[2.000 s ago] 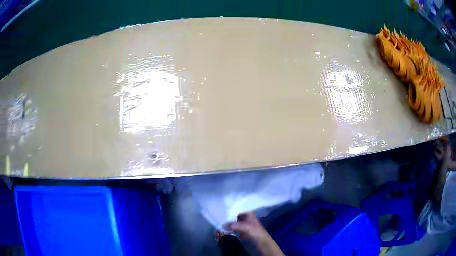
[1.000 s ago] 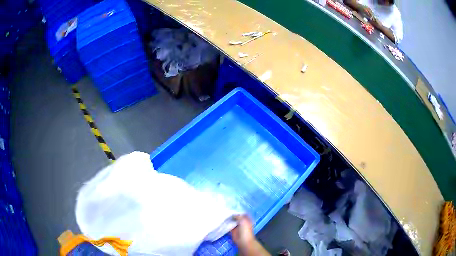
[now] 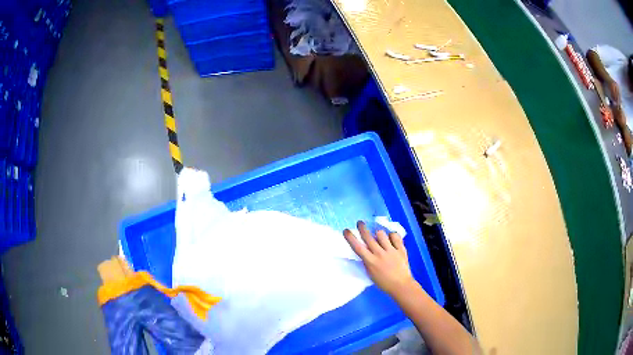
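Note:
A white liner sheet (image 3: 257, 263) lies crumpled across a blue crate (image 3: 295, 170), covering its middle and hanging over the far-left rim. My right hand (image 3: 382, 260) rests on the sheet's right part, palm down with fingers spread. A figure lower body (image 3: 149, 315) with blue shorts and an orange sash (image 3: 198, 299) is at the lower left, partly over the crate's left side and cut off by the picture's bottom edge. My left hand is not visible, so what holds the figure cannot be told.
Stacked blue crates (image 3: 222, 35) stand ahead; more line the left edge. Yellow-black tape (image 3: 166, 104) marks the grey floor. The tan bench (image 3: 500, 208) runs along the right, with thin pale sticks (image 3: 434, 57) on it. Beyond the green belt (image 3: 548, 132) is a person's arm (image 3: 604, 80).
The sheet has spread over the crate's middle. My right hand has gone from gripping its edge to lying spread on it. The figure shows more at the lower left. The view has shifted.

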